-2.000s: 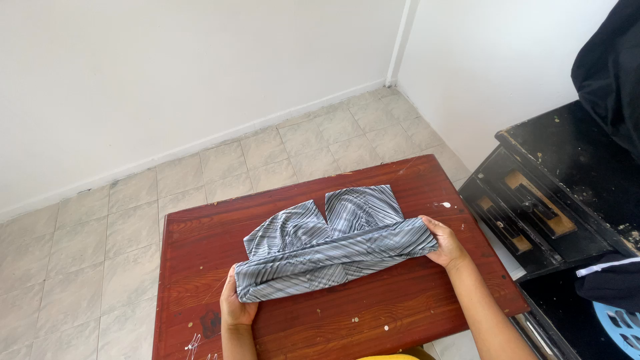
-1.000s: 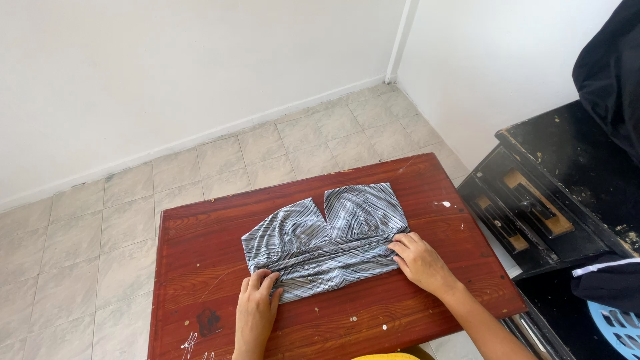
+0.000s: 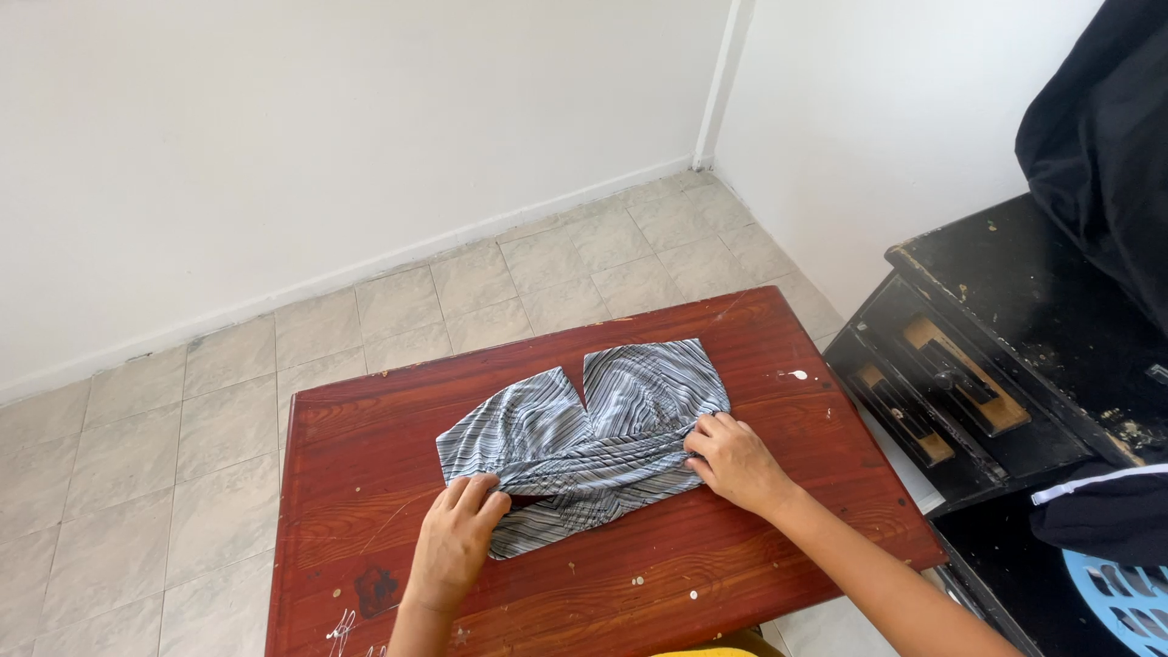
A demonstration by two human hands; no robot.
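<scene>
A grey, black and white striped piece of fabric (image 3: pixel 639 392) lies on the reddish-brown wooden table (image 3: pixel 365 429). Its upper edge has a V-shaped notch between two panels, and a gathered band crosses it below. My left hand (image 3: pixel 461 525) pinches the left end of that band, where a dark gap shows between the band and the lower layer. At the band's right end, the fingers of my right hand (image 3: pixel 730 456) grip the cloth. My fingertips are partly hidden in the folds.
Loose white thread (image 3: pixel 340 630) lies at the table's near left. To the right stands a worn black wooden cabinet (image 3: pixel 985 365) with dark cloth (image 3: pixel 1113 137) on top. A light-blue plastic basket (image 3: pixel 1090 593) sits below, partly under black fabric (image 3: pixel 1095 520). Walls rise beyond the tiled floor.
The lower part of the fabric was held raised and folded over two seconds ago; it was lowered onto the table by one second ago. Now the band's left end is gathered upward, opening a gap.
</scene>
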